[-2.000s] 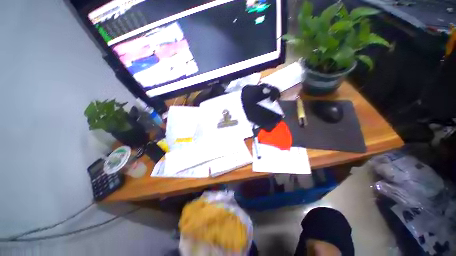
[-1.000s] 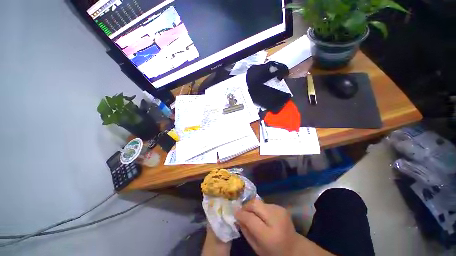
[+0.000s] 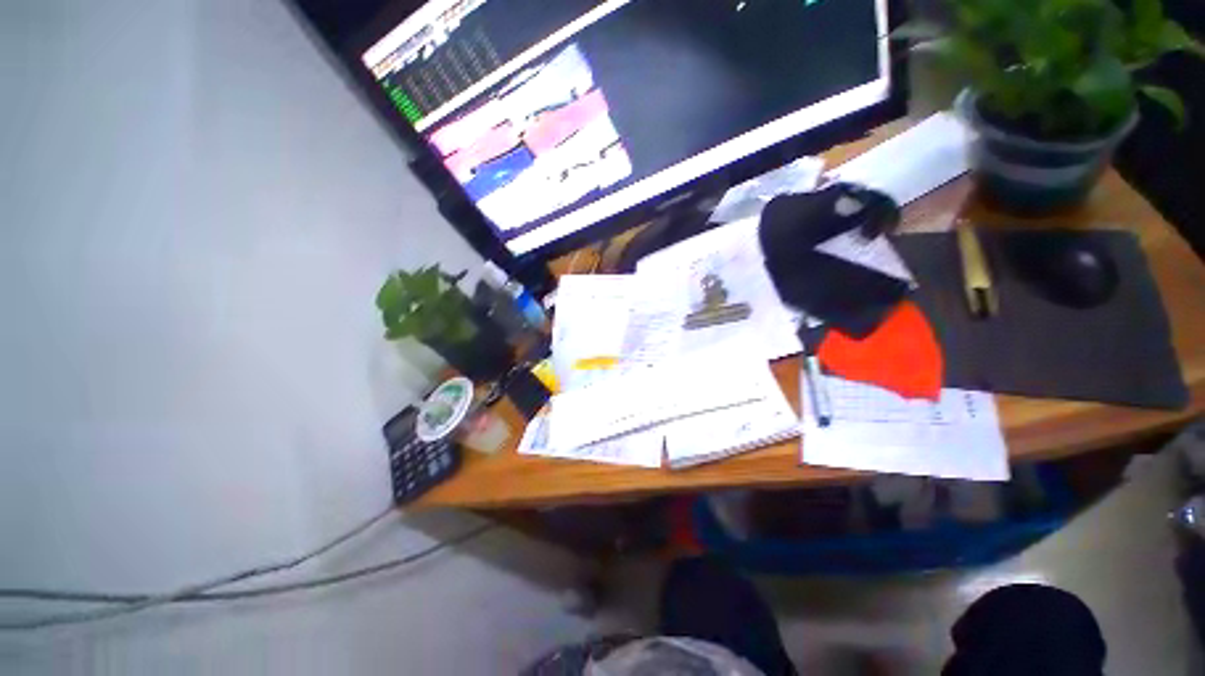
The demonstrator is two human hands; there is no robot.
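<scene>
Neither of my hands shows in the head view. At the bottom edge, a whitish, crinkled plastic wrapper [image 3: 671,656] is cut off by the frame. The snack is not visible, and what holds the wrapper is hidden. On the desk, white order sheets [image 3: 601,324] lie loose with a silver bulldog clip [image 3: 715,304] on them. A thick paper pad [image 3: 731,429] lies at the front edge. A black fabric piece [image 3: 833,264] and a red-orange fabric piece [image 3: 888,353] lie together, with a pen [image 3: 818,392] beside them.
A monitor [image 3: 687,99] stands at the back. A mouse [image 3: 1077,270] and a slim yellowish tool [image 3: 975,270] lie on the mouse pad [image 3: 1103,350]. A potted plant [image 3: 1051,152] stands at right, a smaller one [image 3: 443,317] at left, near a lidded cup [image 3: 445,409] and calculator [image 3: 423,458].
The hands and the golden brown snack, visible a second ago, are out of view. Only the wrapper shows at the bottom edge. The desk has shifted right in the picture as the view moved.
</scene>
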